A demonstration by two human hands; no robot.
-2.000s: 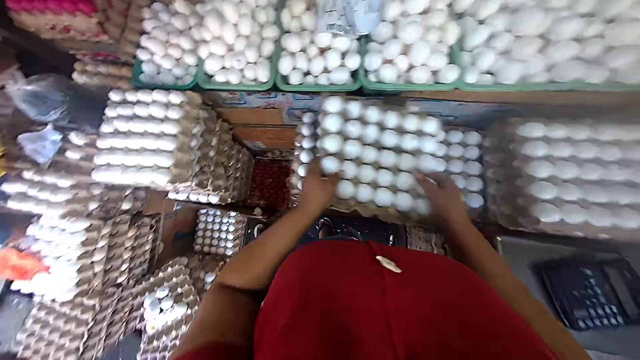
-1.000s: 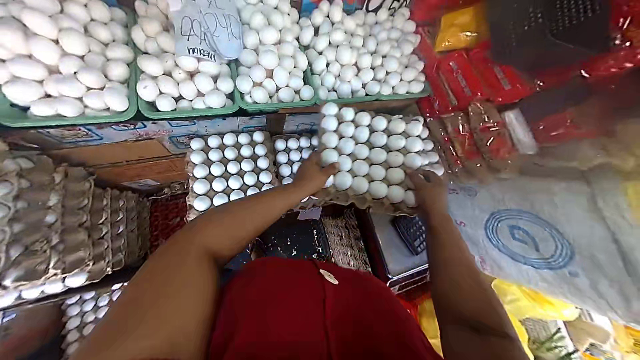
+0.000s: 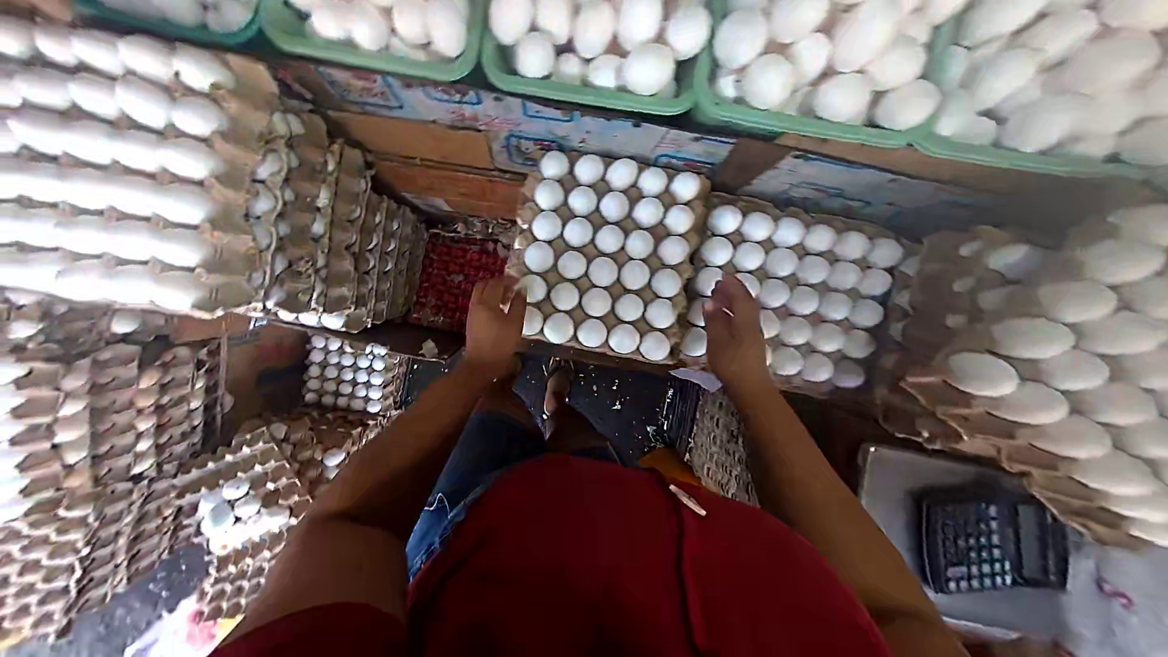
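An egg tray of grey moulded pulp [image 3: 603, 258], full of white eggs, lies flat in the middle. My left hand [image 3: 495, 319] is at its front left edge, fingers against the side; whether they grip it is unclear. My right hand [image 3: 735, 333] is over the left part of a second full egg tray [image 3: 803, 292], close to the middle tray's right edge, fingers slightly apart and holding nothing visible. A tall stack of egg trays [image 3: 1049, 365] rises at the right, topped with white eggs. Another high stack [image 3: 119, 164] stands at the left.
Green plastic baskets [image 3: 593, 91] of loose white eggs line the far side. Red eggs [image 3: 459, 276] sit left of the middle tray. A black calculator [image 3: 990, 543] rests on a pale surface at lower right. More tray stacks [image 3: 100, 411] and a lower tray of eggs [image 3: 347, 374] are at left.
The full egg tray that both hands held up in the earlier frames is out of them. Both hands are now lower, by the middle trays. The view has swung.
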